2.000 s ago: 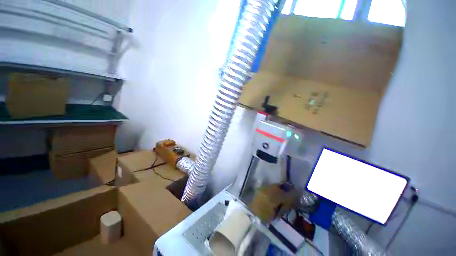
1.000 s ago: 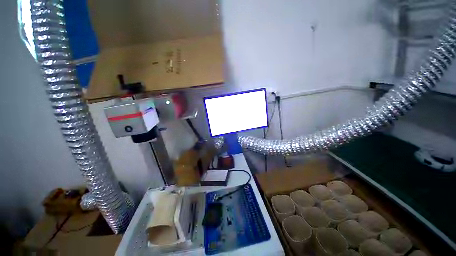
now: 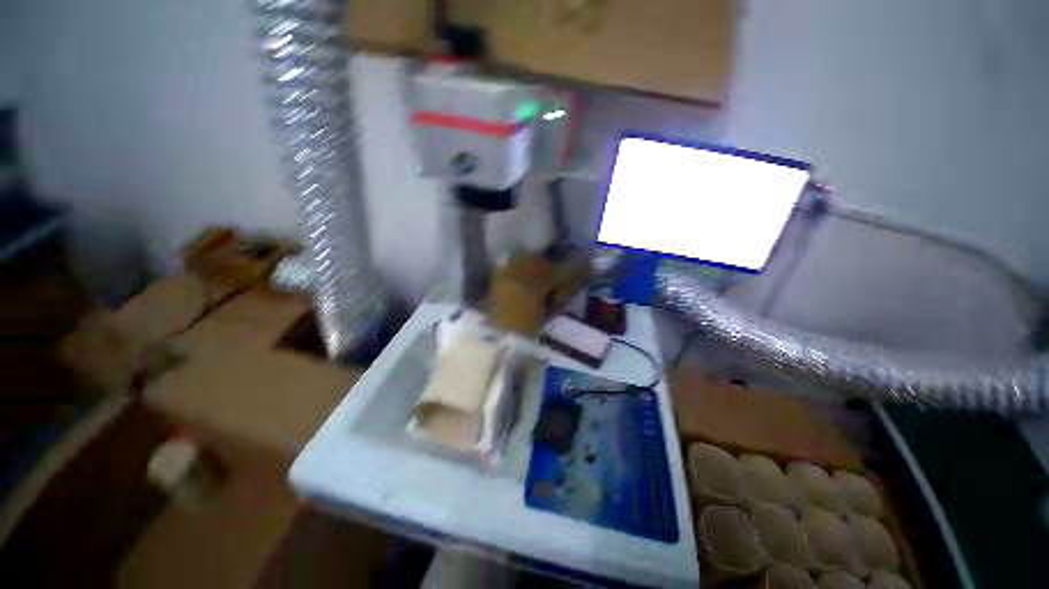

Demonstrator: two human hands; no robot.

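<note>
A beige container (image 3: 458,391) lies on its side on the white fixture (image 3: 503,411), on the pale work plate (image 3: 385,397) below the laser head (image 3: 472,132). Its open end faces the near side. Neither of my hands is in the picture. The frame is blurred.
The blue mat (image 3: 610,460) with a black mouse (image 3: 557,423) lies right of the fixture. A monitor (image 3: 704,204) stands behind. An open carton (image 3: 736,403) at right holds rows of containers. A large carton (image 3: 265,385) stands at left with a pale container (image 3: 178,466) inside. Silver hoses flank the table.
The view has swung right and then partly back left and downward, so the table's front edge and the left carton show. The container stays on the fixture.
</note>
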